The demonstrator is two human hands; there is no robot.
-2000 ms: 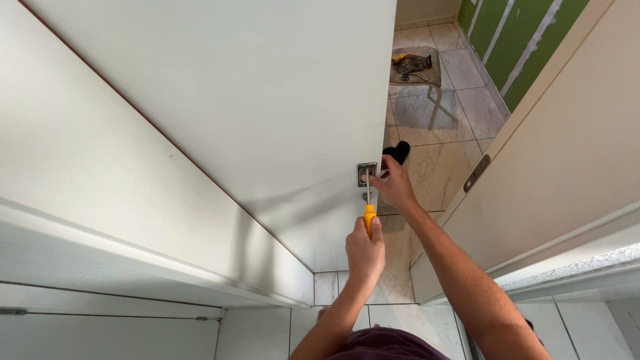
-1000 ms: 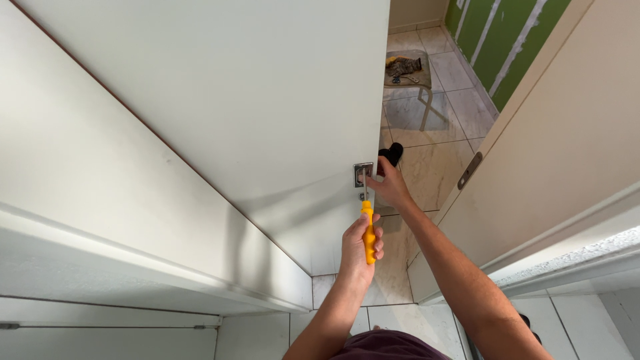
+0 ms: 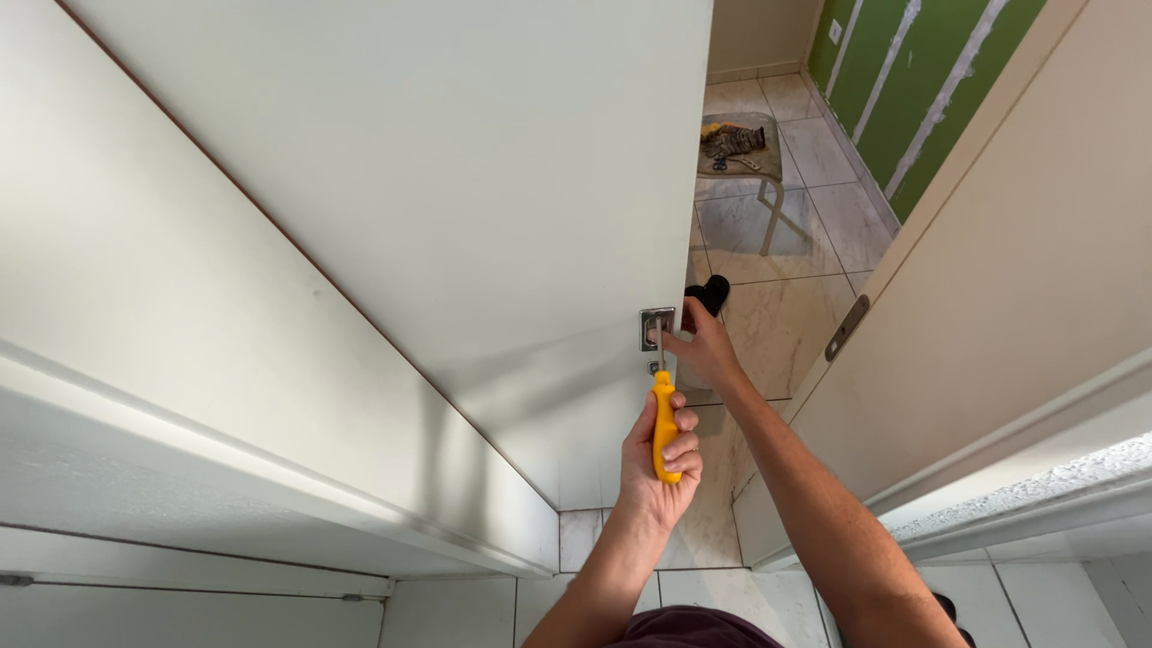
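My left hand (image 3: 664, 459) is closed around the yellow handle of a screwdriver (image 3: 666, 432), whose metal shaft points up to a square metal plate (image 3: 650, 331) on the white door (image 3: 504, 180). The tip's exact contact is hard to make out. At the door's edge, my right hand (image 3: 706, 344) has its thumb on the plate beside the shaft, and its other fingers reach behind the edge. A smaller metal fitting (image 3: 653, 368) sits just below the plate, partly behind the screwdriver. Behind the door edge, a black object (image 3: 714, 293) is partly hidden.
A door frame with a metal strike plate (image 3: 848, 328) stands at the right. Beyond the door, a stool (image 3: 765, 169) on the tiled floor holds a patterned glove (image 3: 736, 140) and small tools. A green wall (image 3: 891, 81) with whitish stripes rises behind.
My left hand has shifted lower on the screwdriver, so more of the yellow handle shows than two seconds ago. My right hand stays at the plate.
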